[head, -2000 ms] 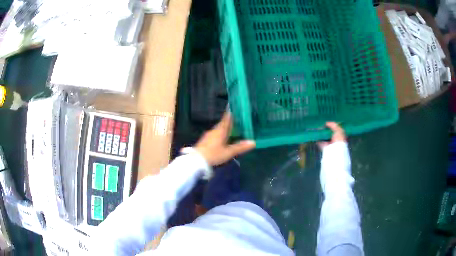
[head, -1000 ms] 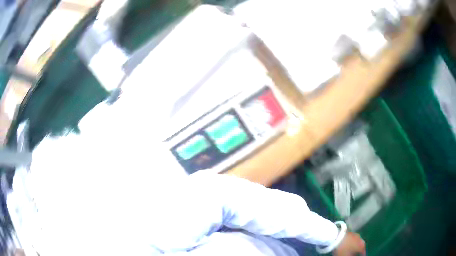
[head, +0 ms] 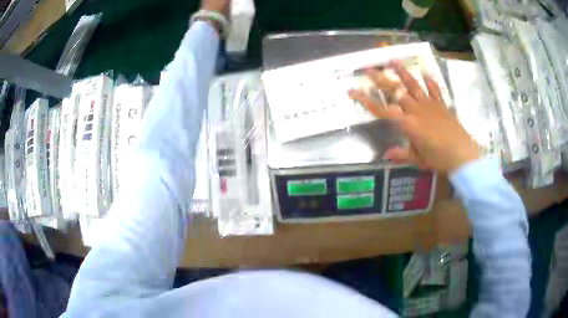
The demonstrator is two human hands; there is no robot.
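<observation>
A white bagged carton (head: 311, 102) lies tilted across the silver pan of the weighing scale (head: 355, 192), whose green displays are lit. My right hand (head: 423, 121) is over the carton's right half, blurred, fingers spread; whether it touches is unclear. My left hand (head: 216, 7) is at the top edge, mostly cut off, beside a small white item (head: 240, 28) on the green conveyor; whether it grips it cannot be told. Another bagged carton (head: 233, 161) lies against the scale's left side.
A row of bagged cartons (head: 93, 143) stands at left, partly behind my left sleeve. More bagged cartons (head: 529, 93) overlap at right. The cardboard-covered bench edge (head: 299, 245) runs in front. Below right, a crate holds small bagged packs (head: 436, 276). Dark clothing of a person shows at lower left.
The view has turned from the green crate to the scale. My hands have left the crate; the left arm now reaches far forward and the right hand is over the scale.
</observation>
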